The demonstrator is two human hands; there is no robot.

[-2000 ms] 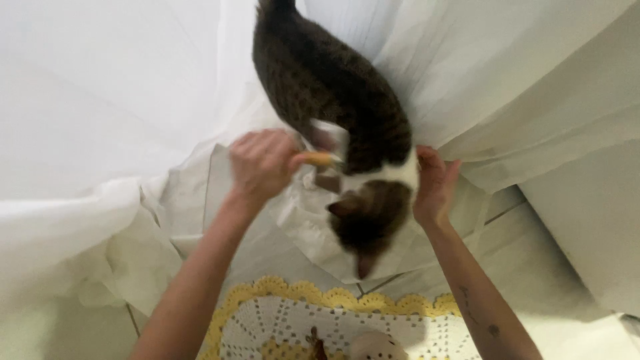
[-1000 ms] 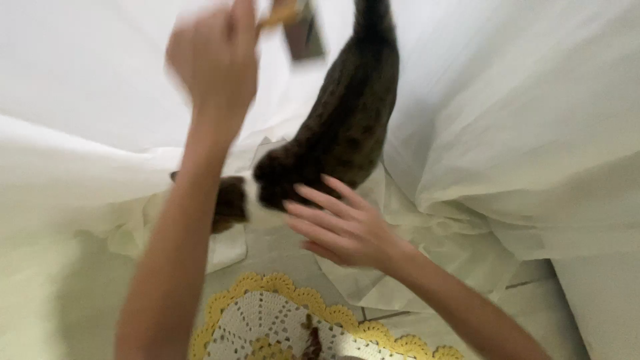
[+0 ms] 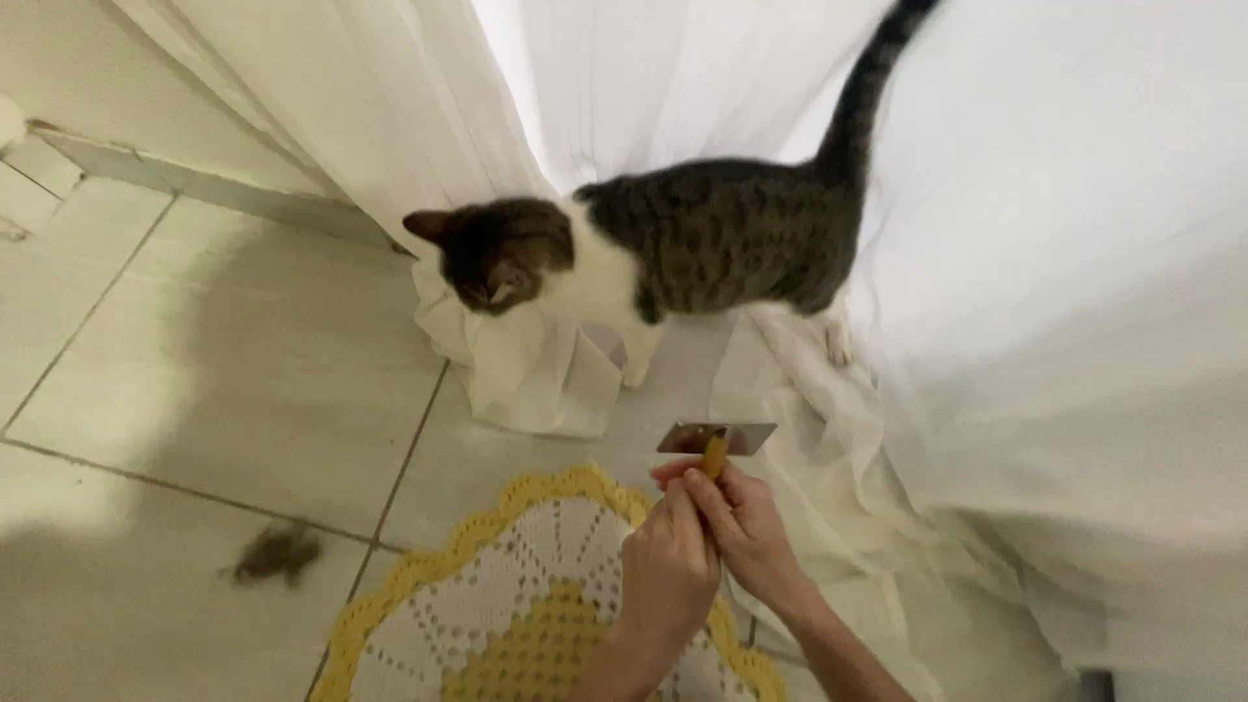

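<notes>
A tabby-and-white cat stands side-on at the curtain, head lowered to the left and tail raised. Below it, my left hand and my right hand are together. Between them is a pet slicker brush with a yellow handle and a flat rectangular metal head. My right hand is closed around the handle. The fingers of my left hand touch my right hand near the handle; whether they grip anything is hidden. The brush is apart from the cat.
White curtains hang behind the cat, their hems bunched on the tiled floor. A yellow-and-white crocheted rug lies below. A dark clump, apparently hair, is on the tiles at lower left. A wall base runs along the upper left.
My right hand has left the cat's back and come together with my left hand and the brush, which was held up at the left. The cat now stands clear of both hands. The view has shifted.
</notes>
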